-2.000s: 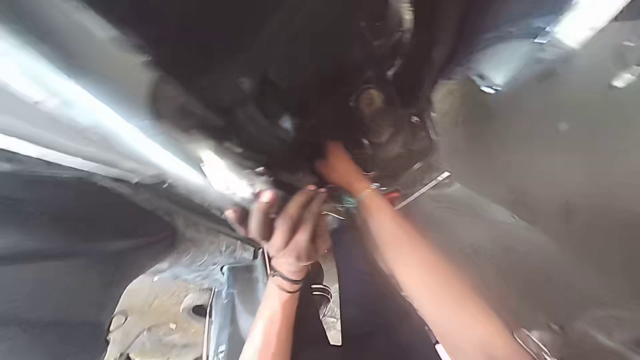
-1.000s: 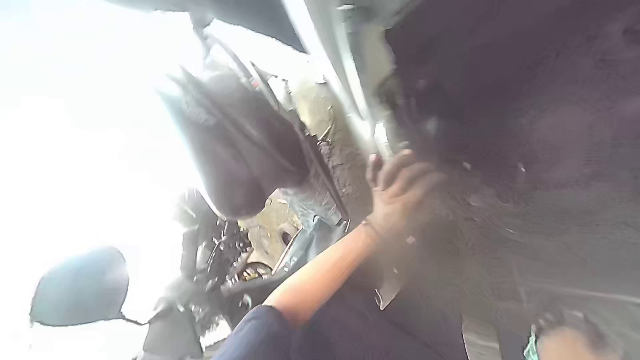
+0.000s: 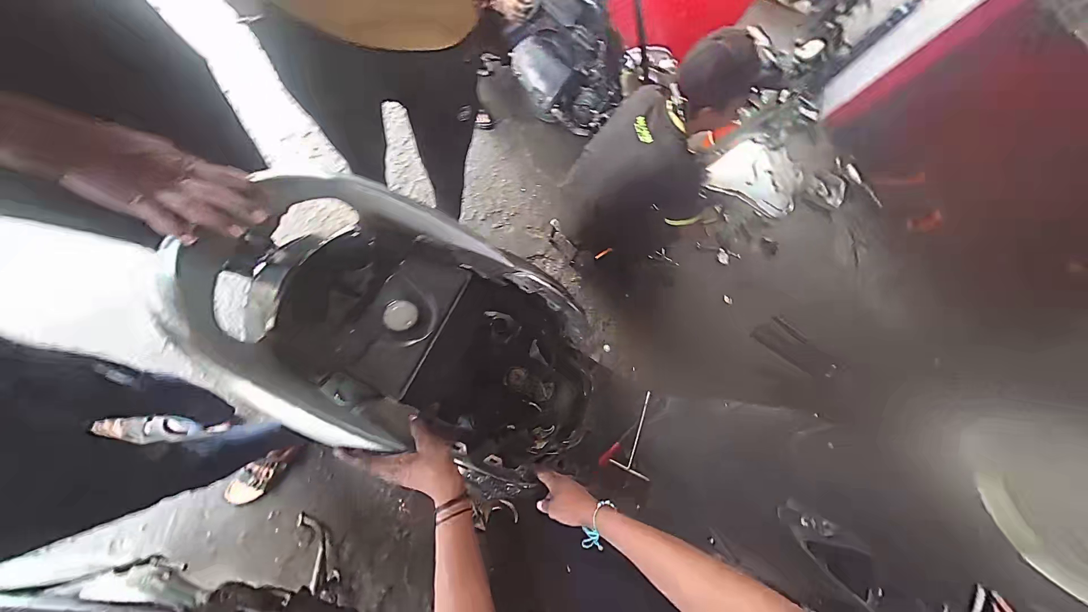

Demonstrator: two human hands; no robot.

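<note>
A scooter's rear body (image 3: 357, 323), seat off, spans the centre and left, with a round pale cap (image 3: 400, 315) inside its frame of silver-grey side panels (image 3: 297, 412). My left hand (image 3: 421, 466) rests with spread fingers against the near side panel's lower edge. Close to its right, my right hand (image 3: 568, 500) touches the near rim by the open black cavity (image 3: 501, 374), fingers curled; whether it holds something small cannot be told. Another person's hand (image 3: 183, 195) lies on the far left end of the body. A T-handle wrench (image 3: 637, 438) lies right of my hands.
A co-worker in a dark shirt (image 3: 625, 174) crouches beyond the body near scattered parts. Another scooter or engine (image 3: 565, 72) stands at the top. A person's sandalled foot (image 3: 259, 476) is at lower left. A dark panel (image 3: 829, 544) lies at lower right.
The view has swung widely. My left hand was on a pale panel edge a second ago; it now lies against the side panel, with my right hand also at the rim.
</note>
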